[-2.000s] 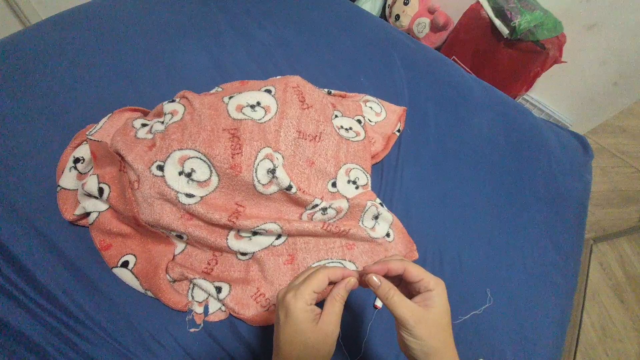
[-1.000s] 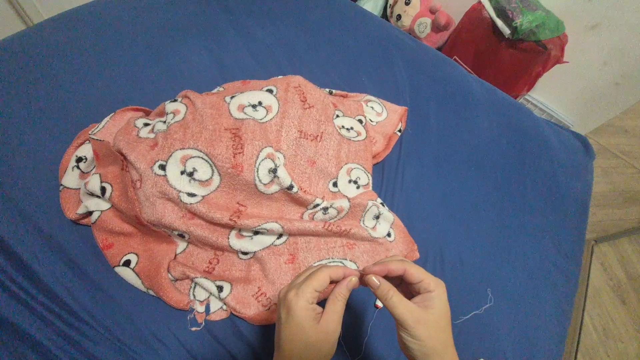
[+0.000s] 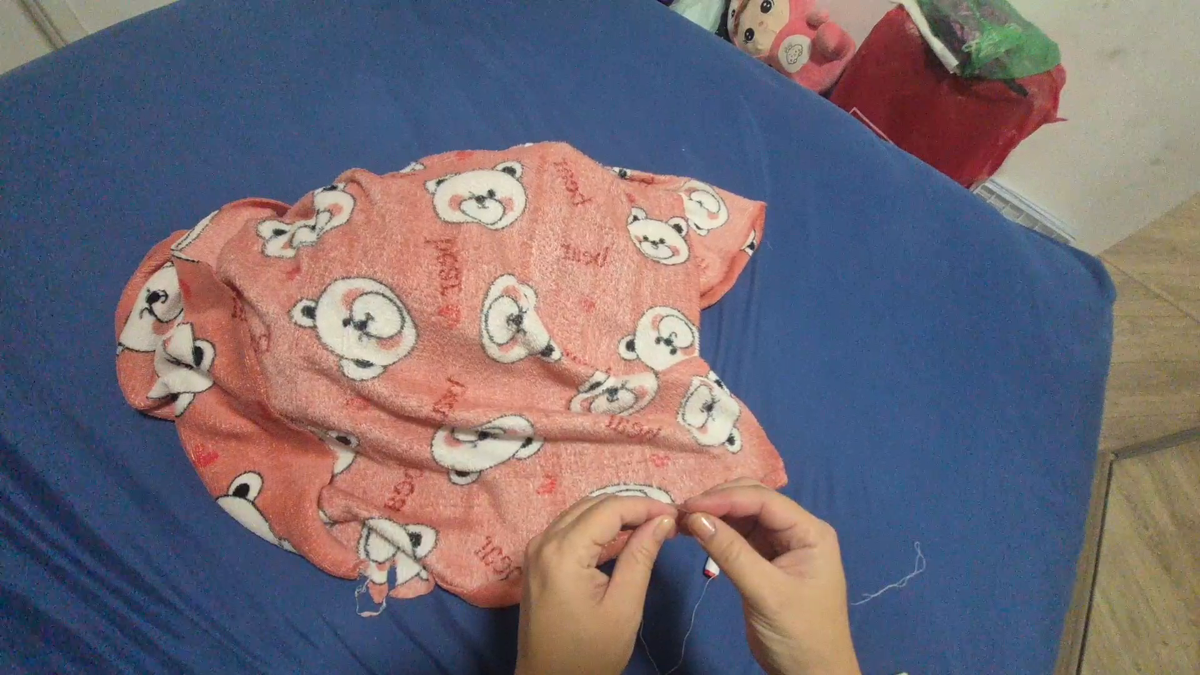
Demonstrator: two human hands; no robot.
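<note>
A pink fleece garment with a bear print (image 3: 581, 291) lies spread and wrinkled on a blue sheet. Over its lower right edge, my left hand (image 3: 600, 572) and my right hand (image 3: 769, 562) meet at the fingertips. Thumb and forefinger of each are pinched together on something too fine to make out. A thin pale thread (image 3: 692, 623) hangs in a loop below them. Beneath my right fingers shows a small white and red item (image 3: 711, 568), partly hidden by that hand. Frayed threads (image 3: 370, 600) stick out at the garment's bottom edge.
A loose piece of thread (image 3: 891, 583) lies on the blue bed sheet (image 3: 900, 375), right of my right hand. Past the bed's far edge are a pink plush doll (image 3: 792, 42) and a red bag (image 3: 947, 103) with a green mesh bag (image 3: 1003, 42) on it. Wooden floor (image 3: 1148, 525) shows at right.
</note>
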